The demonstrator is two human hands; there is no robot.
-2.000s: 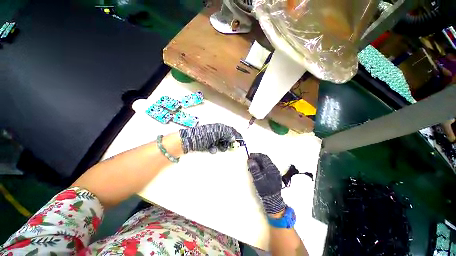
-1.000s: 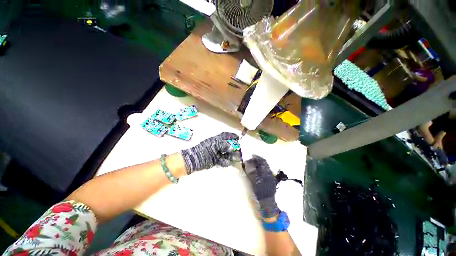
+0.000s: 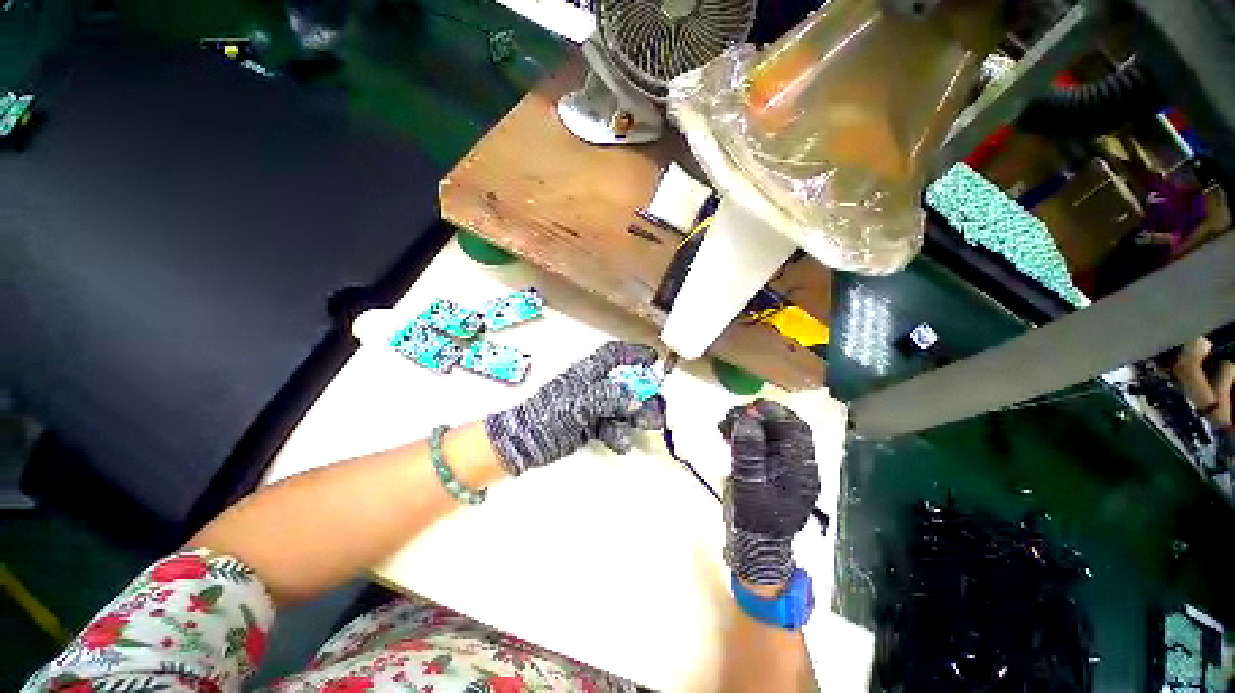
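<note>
My left hand (image 3: 582, 409), in a grey-black striped glove, pinches a small teal circuit board (image 3: 638, 382) just below the tip of a white tapered nozzle (image 3: 725, 278). A thin black cable (image 3: 689, 466) runs from the board down and right over the white sheet to my right hand. My right hand (image 3: 771, 474), gloved, is right of the nozzle with fingers bent together. Whether it grips anything is hidden. A dark cable end (image 3: 821, 520) shows at its right side. Several more boards (image 3: 461, 336) lie in a group at the left of the sheet.
A wooden base (image 3: 542, 176) on green feet stands behind the white sheet (image 3: 569, 542), with a fan (image 3: 673, 41) behind it. Plastic wrap (image 3: 840, 149) covers the head. A grey arm (image 3: 1043, 352) crosses at right. A black mat (image 3: 176, 244) lies left, a cable pile (image 3: 982, 582) right.
My right hand has moved right, away from the board and my left hand, and now covers the dark cables on the sheet. The board now shows more fully in my left hand, with the cable trailing from it.
</note>
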